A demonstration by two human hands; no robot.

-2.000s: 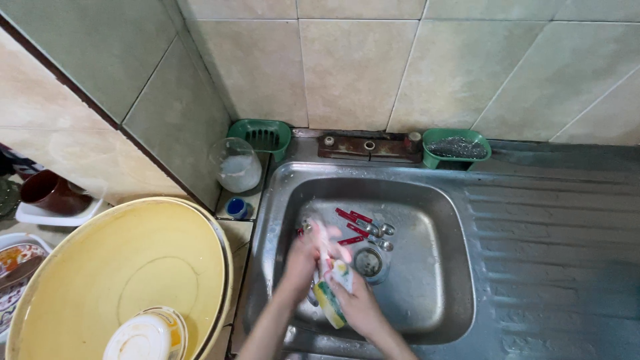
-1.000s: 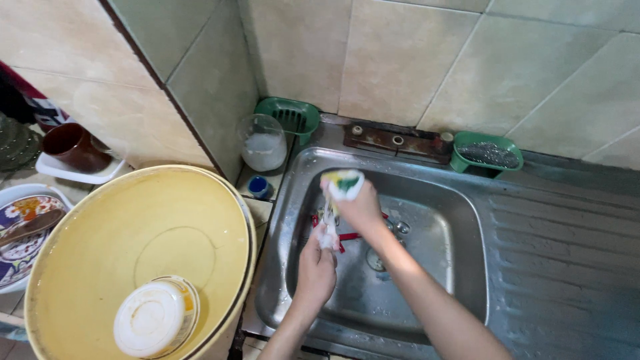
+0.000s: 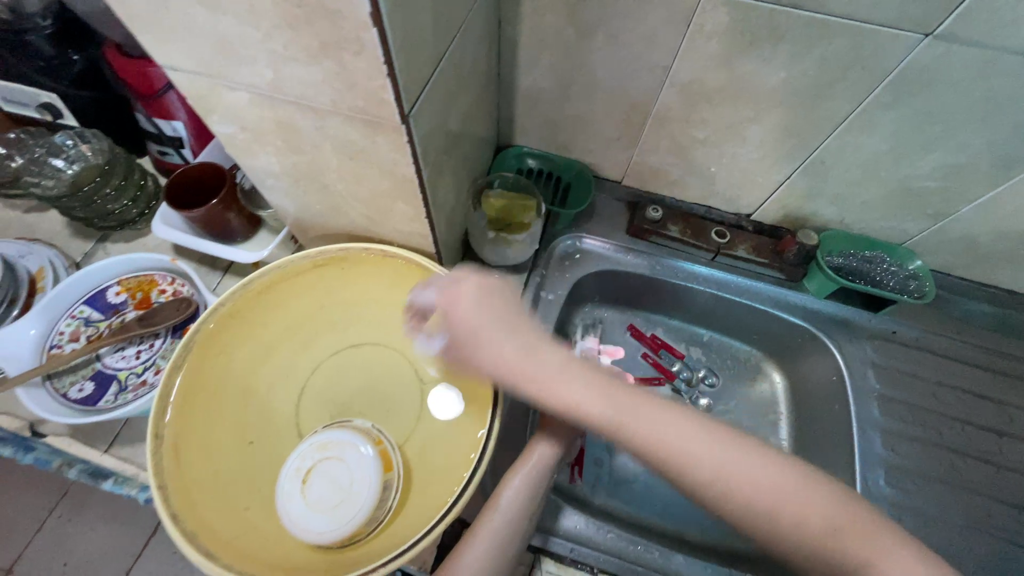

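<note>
My right hand (image 3: 464,324), blurred and with foam on its fingers, is over the right side of a yellow basin (image 3: 264,320) of water; its grip is unclear. Below the right forearm, my left hand (image 3: 600,352) is over the sink (image 3: 768,344), mostly hidden; foam and pinkish fingers show. Red-handled metal spoons (image 3: 700,376) lie on the sink floor beside it, and another red handle (image 3: 577,464) shows below the forearm. A yellow-green sponge (image 3: 510,210) sits in a clear cup (image 3: 504,244) with whitish contents. In the basin are a white round tub (image 3: 332,484) and a small white patch.
Behind the sink are a green slotted holder (image 3: 560,180), a rusty faucet base (image 3: 712,236) and a green holder with steel wool (image 3: 876,272). At left stand a white bowl (image 3: 28,352) with a patterned plate and wooden spoon (image 3: 152,316), and a brown cup (image 3: 210,200).
My right hand has moved left from the sink to over the basin. The sponge, in my right hand a second ago, is now in the clear cup. The view has swung left.
</note>
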